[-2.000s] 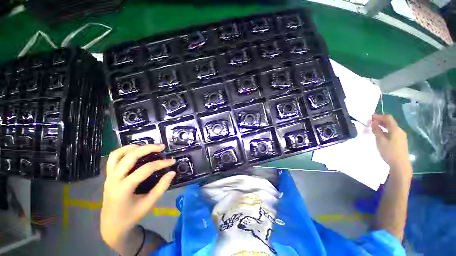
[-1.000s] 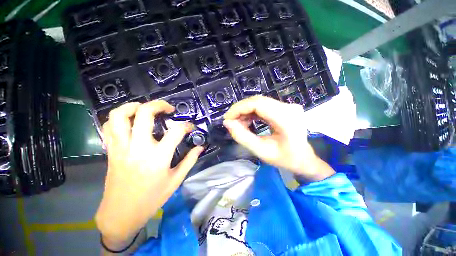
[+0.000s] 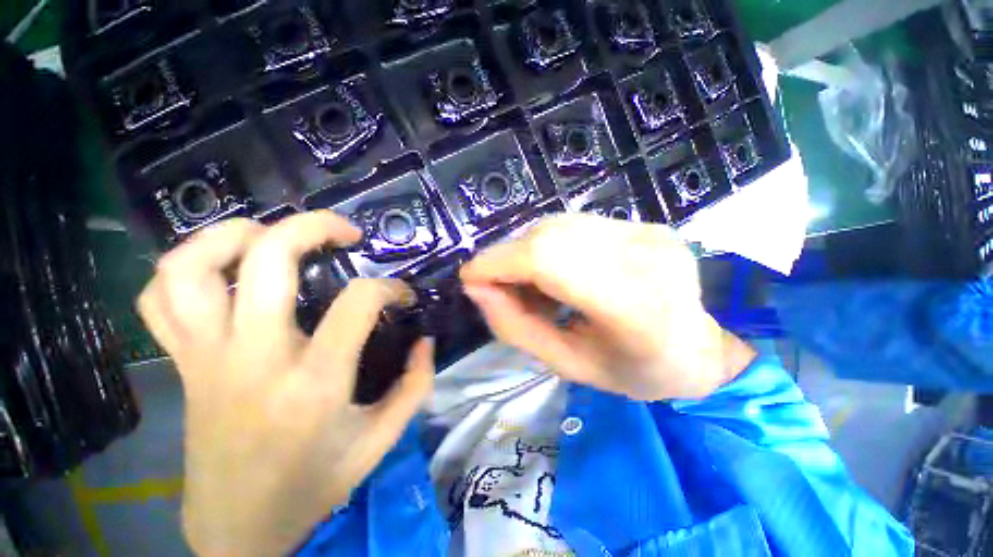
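A large glossy black blister tray with square pockets and raised rings lies in front of me and fills the upper middle of the view. My left hand is over the tray's near left part, its thumb and fingertips around a dark area at the near edge. My right hand is beside it, thumb and forefinger pinched together at the near edge. Whatever is between the fingertips is too small and dark to tell. White sheets stick out from under the tray's right side.
A stack of black trays stands at the left and another dark stack at the far right. A crumpled clear bag lies between the sheets and the right stack. Another person's blue sleeve shows at the right.
My right hand has come from the white sheets to the tray's near edge beside my left hand. The view has moved closer, and the fingertips have drawn nearer over the near edge.
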